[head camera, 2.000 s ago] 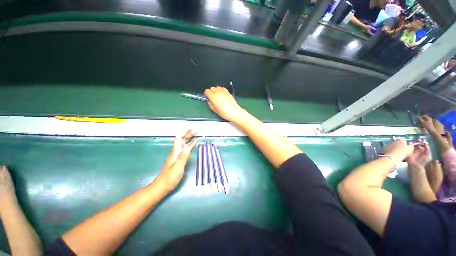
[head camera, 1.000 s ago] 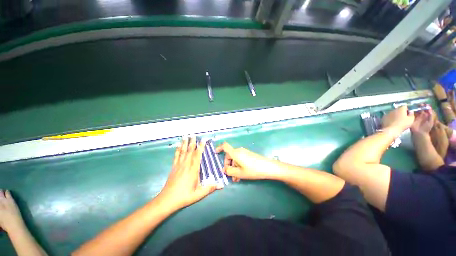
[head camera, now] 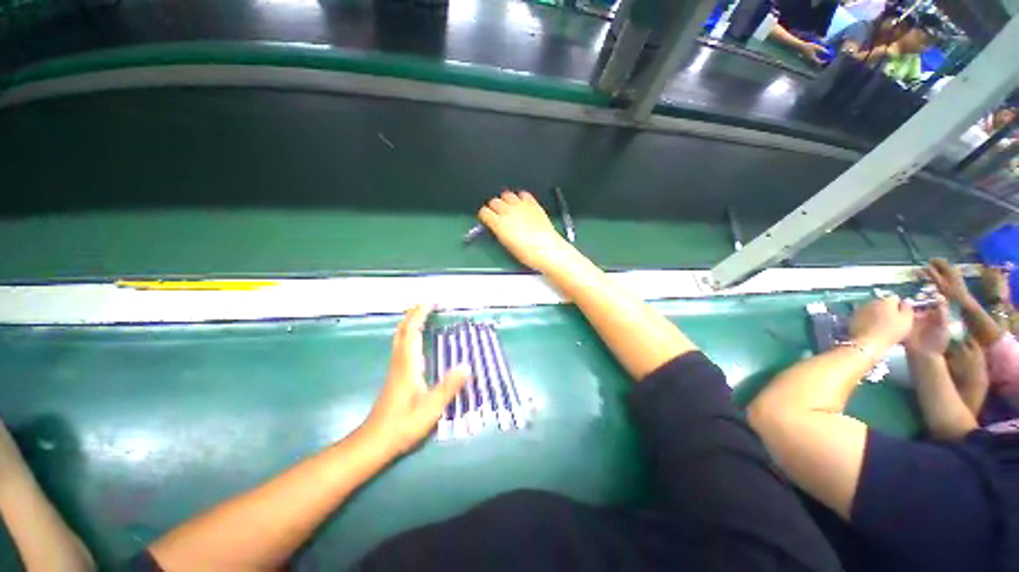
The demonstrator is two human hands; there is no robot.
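Note:
A row of several slim dark pens with pale ends [head camera: 485,374] lies side by side on the green bench. My left hand [head camera: 411,385] is at the row's left side, fingers apart, its thumb over the left pens; it grips nothing. My right hand [head camera: 521,228] reaches over the belt, fingers curled down on a pen [head camera: 474,234] whose pale end sticks out at the left. The fingertips are partly hidden. Another pen [head camera: 564,215] lies on the belt just right of my right hand.
A white rail [head camera: 335,295] with a yellow mark [head camera: 196,286] runs between belt and bench. A slanted metal post [head camera: 860,168] stands at right. A neighbour's hands [head camera: 888,324] work by a small pen group [head camera: 825,326]. Another person's arm [head camera: 34,508] is at lower left. More pens lie on the belt at right.
My right hand has moved from the row's right side out over the belt onto a pen. My left hand has shifted left, uncovering more of the row. The camera view has tilted.

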